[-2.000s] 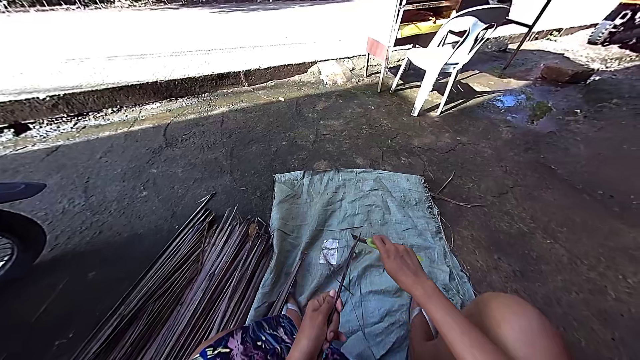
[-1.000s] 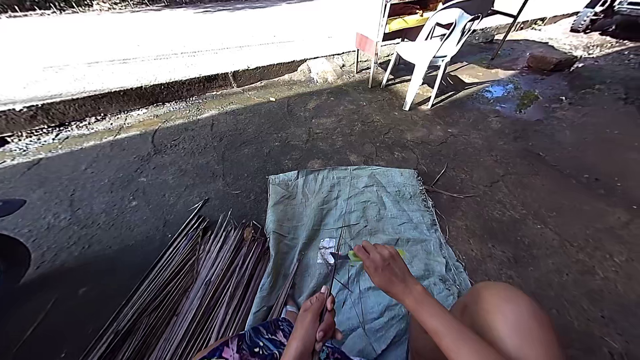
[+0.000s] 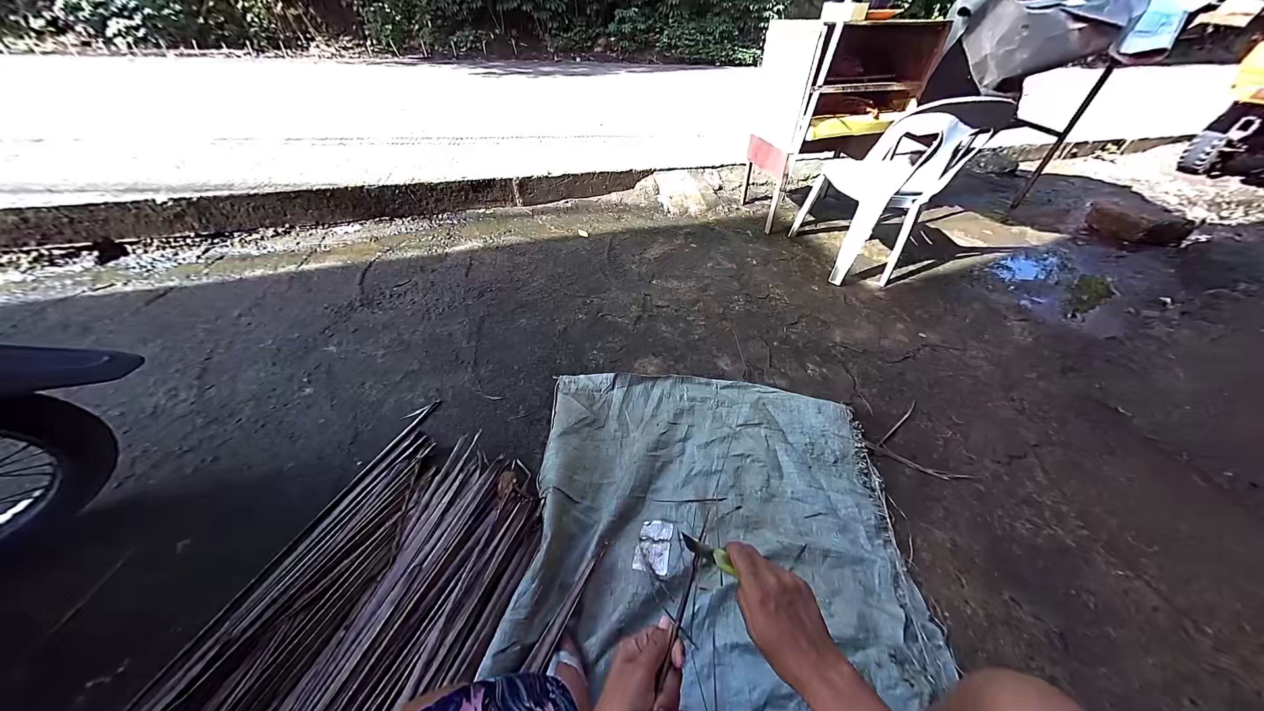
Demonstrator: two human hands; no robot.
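My right hand [image 3: 782, 610] is closed around the yellow-green handle of a small knife [image 3: 703, 549], its dark blade pointing left. That blade meets a thin dark leaf strip [image 3: 684, 598], which stands up from my left hand [image 3: 647, 660], held between thumb and fingers. Both hands are over a blue-green woven sack [image 3: 706, 434] spread on the ground. A small white and silvery packet or paper [image 3: 655, 547] lies on the sack, left of the blade. To the left, a large heap of long dry leaf strips [image 3: 395, 583] reaches the sack's edge.
A motorcycle wheel [image 3: 59, 474] is at the far left. Ahead on the right stand a white plastic chair [image 3: 904, 178] and a cabinet [image 3: 790, 89], with a puddle [image 3: 1047, 276] and a rock [image 3: 1139, 223] beyond. A low concrete curb [image 3: 395, 202] borders the bright road. Twigs [image 3: 913, 459] lie right of the sack.
The knife has moved along the strip between frames and stays in my right hand. My left hand keeps its hold on the strip. The view has tilted upward since one second ago.
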